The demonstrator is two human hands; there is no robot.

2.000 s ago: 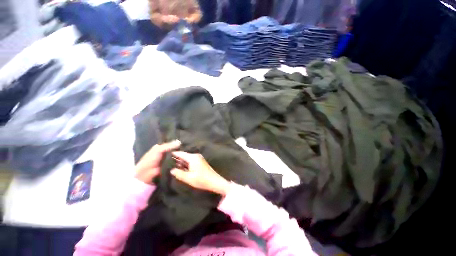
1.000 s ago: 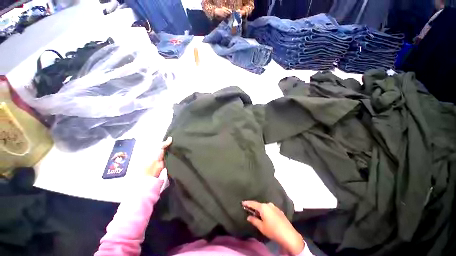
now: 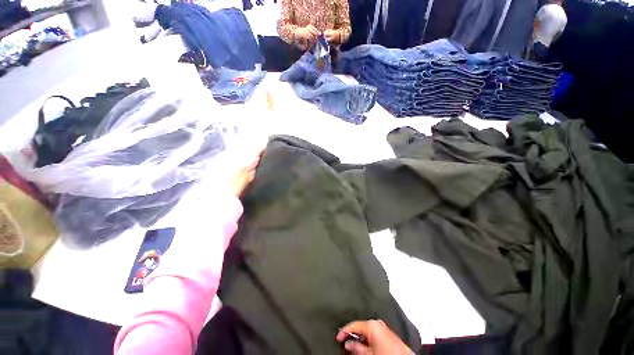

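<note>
A dark olive-green garment (image 3: 299, 236) lies spread in front of me and hangs toward my lap. My left hand (image 3: 247, 175) is at its upper left edge, with the fingertips at the cloth; whether they pinch it is unclear. My right hand (image 3: 375, 338) is low on the cloth near the bottom edge, partly cut off by the frame, its fingers closed round small metallic thread snips (image 3: 353, 337), mostly hidden. A larger heap of the same olive cloth (image 3: 556, 208) lies to the right, joined by a folded flap.
A phone (image 3: 150, 259) lies left of my left forearm. Translucent plastic (image 3: 139, 156) covers dark contents at left, beside a yellow-beige bag (image 3: 28, 225). A jeans stack (image 3: 431, 80) and loose denim (image 3: 334, 93) lie at the far side. A person's hands (image 3: 313, 35) hold denim there.
My left hand has moved up along the garment's left edge. My right hand has moved lower, with the snips still in it. The view has shifted, and the garment appears stretched longer.
</note>
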